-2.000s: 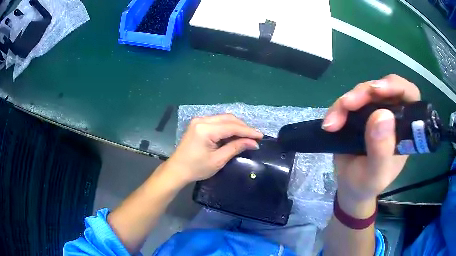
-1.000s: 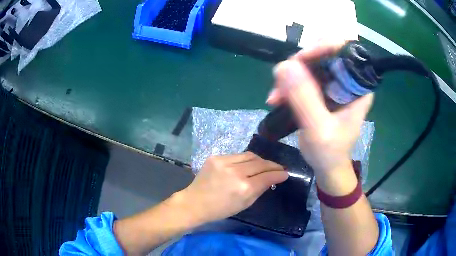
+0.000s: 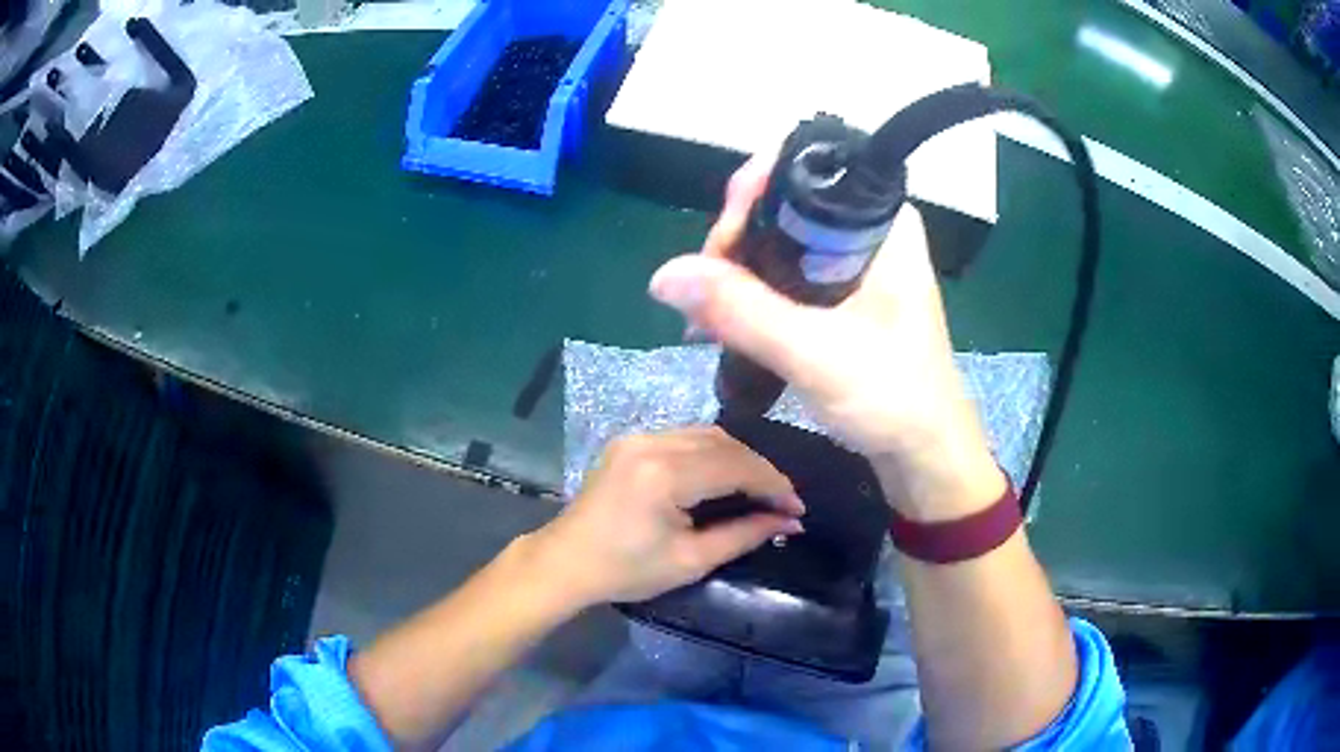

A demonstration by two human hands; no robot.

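My right hand [image 3: 867, 338] is closed around the black electric screwdriver [image 3: 816, 243], held steeply with its cord end up and its nose down at the top left of the housing. The glossy black device housing [image 3: 779, 624] lies at the bench's near edge, partly on a bubble wrap sheet [image 3: 632, 389], with a small bright spot near its centre. My left hand [image 3: 661, 514] rests over the housing's left part, thumb and fingertips together near the bright spot. Whether a screw is between them cannot be seen. The screwdriver's tip is hidden.
A blue screw bin [image 3: 492, 165] with a dark heap and a white-topped carton [image 3: 794, 66] stand behind the work. Wrapped black parts [image 3: 140, 125] lie far left. The black cord [image 3: 1090, 235] curves down on the right. A dark slatted crate [image 3: 132, 544] is lower left.
The screwdriver has swung from nearly level at the right to steep over the housing's top left. My left hand has moved from the housing's upper edge down towards the bright spot.
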